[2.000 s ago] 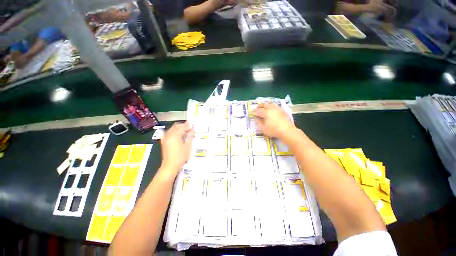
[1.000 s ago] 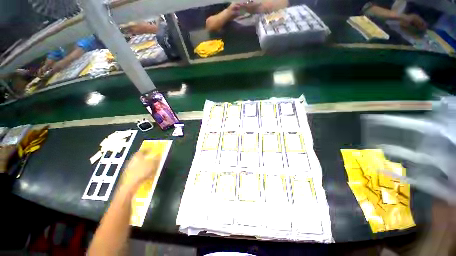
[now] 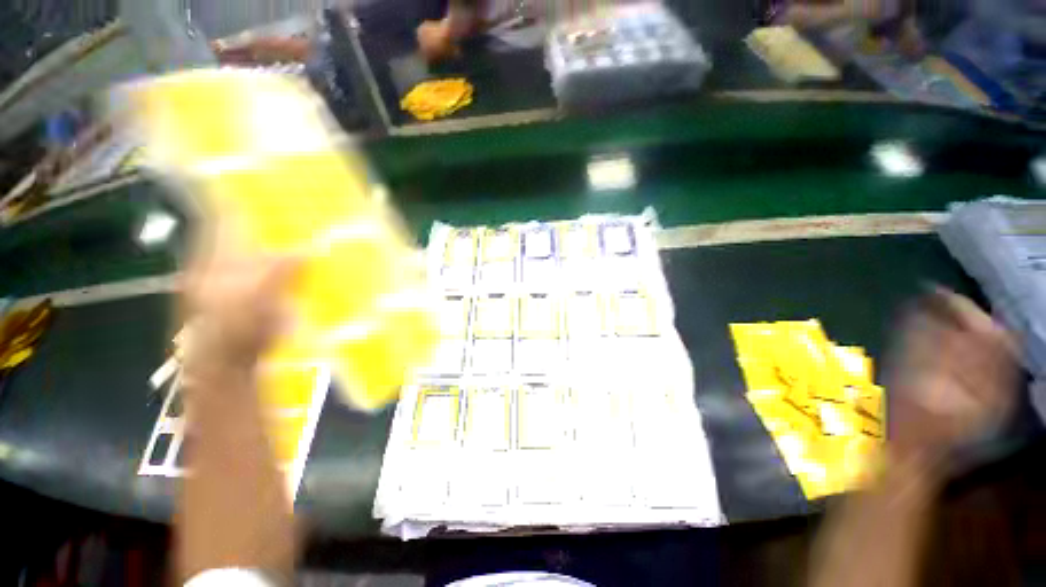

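Note:
My left hand [image 3: 235, 304] is blurred and grips a yellow sticker sheet [image 3: 293, 195], held up tilted above the left of the bench. Another yellow sticker sheet [image 3: 289, 419] lies on the bench, partly behind my left forearm. The whitish blister tray [image 3: 545, 459] lies flat in the centre, with rows of rectangular pockets outlined in yellow or dark. My right hand [image 3: 958, 367] is blurred, raised at the right between the loose yellow pieces [image 3: 809, 401] and the tray stack; I cannot tell if it holds anything.
A greyish-white tray stack [image 3: 1004, 247] stands at the far right edge. The white backing skeleton [image 3: 161, 449] lies at the left, partly covered by my arm. Beyond the green belt [image 3: 516, 184] are another tray stack [image 3: 625, 57], a yellow pile [image 3: 437, 98] and people's hands.
My left hand has lifted a yellow sheet off the bench. My right hand has moved from the tray to the right; the blurred pale sheet seen there a second ago no longer shows in it.

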